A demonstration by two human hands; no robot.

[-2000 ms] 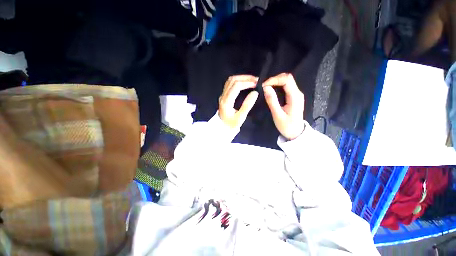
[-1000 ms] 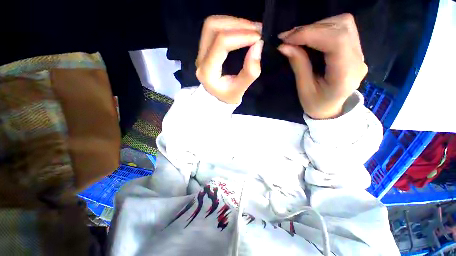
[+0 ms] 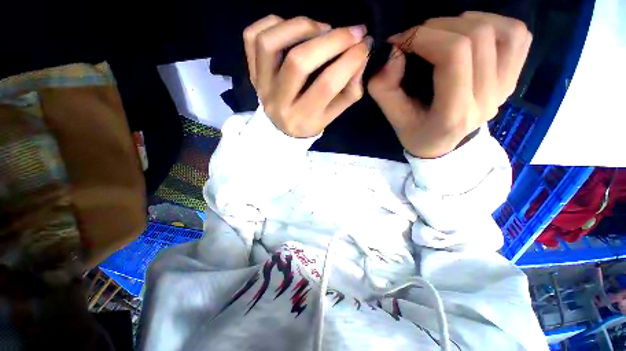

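The black garment piece (image 3: 343, 140) lies over the lap and fills the dark area behind the hands; its details are hard to see. My left hand (image 3: 305, 72) is bare, with fingers curled and fingertips pinching a bit of the black cloth. My right hand (image 3: 453, 79) is bare, its thumb and forefinger pinched on the same cloth, almost touching my left fingertips. A thin dark thread (image 3: 410, 40) lies across my right forefinger. What is between the fingertips is mostly hidden.
A person in a plaid and tan shirt (image 3: 103, 164) is close at left. A white sheet (image 3: 199, 89) and a woven pad (image 3: 189, 164) lie beside the lap. At right are a white panel (image 3: 590, 96), a blue crate (image 3: 549, 206) and red fabric (image 3: 583, 212).
The view has moved closer to the hands. My left fingers have curled in more, both hands have turned, and a thread now shows on my right forefinger.
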